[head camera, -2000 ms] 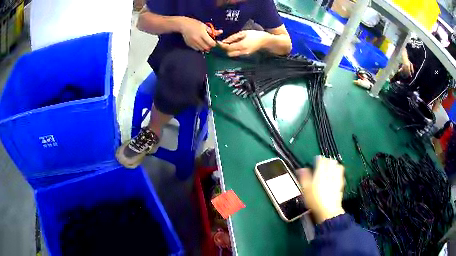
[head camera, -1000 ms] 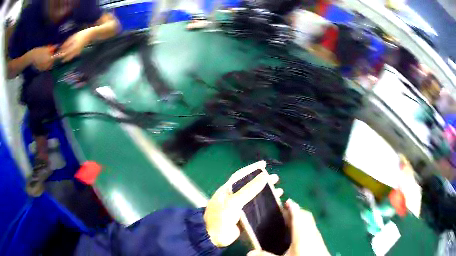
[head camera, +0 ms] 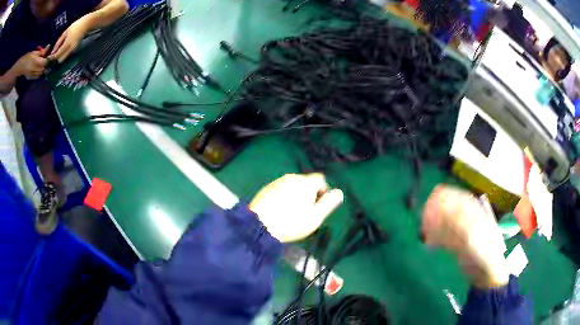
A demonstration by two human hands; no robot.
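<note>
My left hand (head camera: pixel 296 206) is over the bench in the middle with its fingers curled; whether it holds a cable cannot be told. My right hand (head camera: pixel 461 232) is blurred at the right, its grip unclear. Black cables (head camera: pixel 365 232) lie below and beside my left hand, with a cable coil (head camera: pixel 353 311) at the bottom edge. A tangled pile of black cables (head camera: pixel 375 82) lies beyond my hands. A long pale ruler (head camera: pixel 184 165) runs under my left hand and sleeve, with a red mark at its near end. A dark rectangle, likely the phone (head camera: pixel 480 134), lies on white paper.
A dark glossy slab (head camera: pixel 219 149) lies left of the pile. Cut cables (head camera: pixel 114 47) lie fanned at the upper left beside a seated person (head camera: pixel 48 32). A red card (head camera: pixel 98 194) is at the left edge. A yellow box (head camera: pixel 486 184) and a pale machine (head camera: pixel 524 95) stand right.
The phone has left my hands, and my hands have moved apart. The view has shifted, now showing the coil at the bottom and the dark rectangle on the white paper.
</note>
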